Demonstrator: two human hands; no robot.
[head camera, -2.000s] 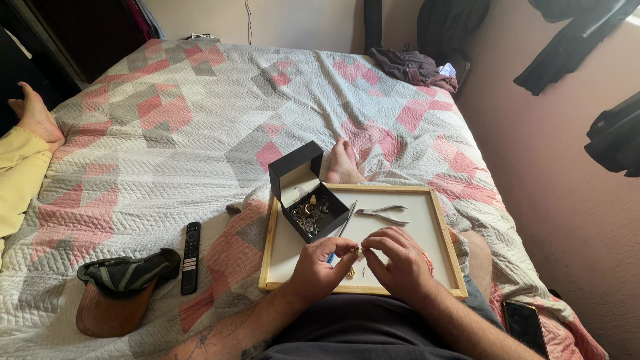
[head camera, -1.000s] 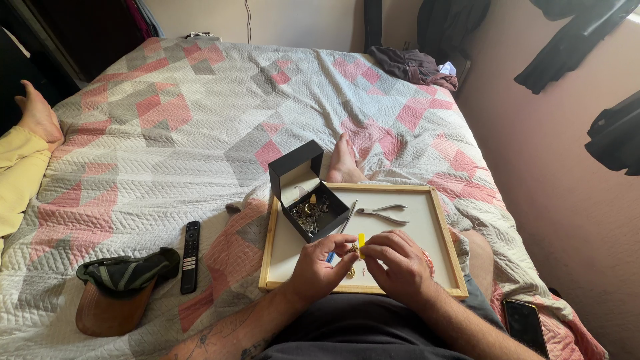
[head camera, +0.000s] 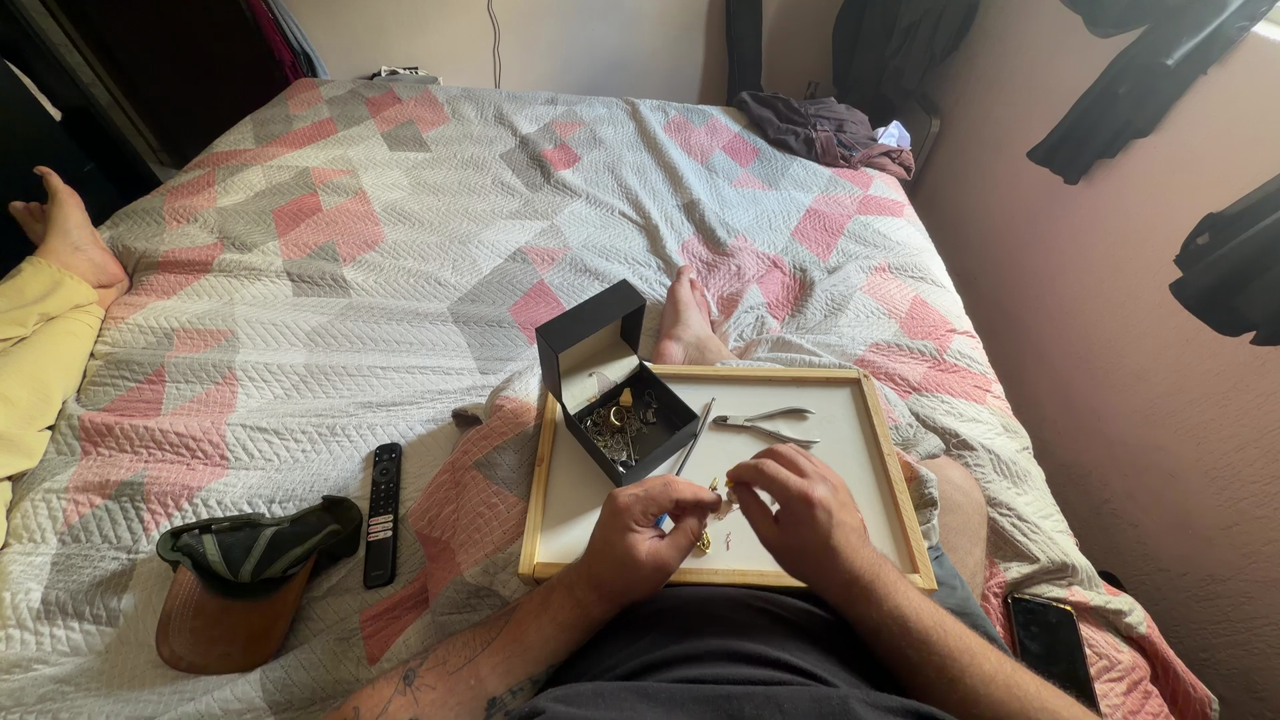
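Note:
A wood-framed white tray (head camera: 895, 480) rests on my lap. Over its near half, my left hand (head camera: 650, 530) pinches a small item, mostly hidden by the fingers. Close on its right, my right hand (head camera: 800, 510) holds a small yellow piece between thumb and fingertips. Gold-coloured jewelry (head camera: 704, 542) lies on the tray between the hands, beside a small pinkish bit (head camera: 728, 541). An open black box (head camera: 668, 440) of chains and a gold ring stands at the tray's far left. Metal nippers (head camera: 775, 422) and a thin metal tool (head camera: 695, 437) lie beyond my hands.
A remote control (head camera: 382, 515) and a cap (head camera: 235, 600) lie on the quilt (head camera: 420, 320) at left. A phone (head camera: 1052, 650) is at lower right. Another person's foot (head camera: 75, 240) shows at far left; crumpled clothing (head camera: 820, 130) lies at the bed's far right corner.
The fingertips of my hands have come slightly apart. The bright yellow piece that stood up between them one second ago now shows only as a small bit at my right fingertips.

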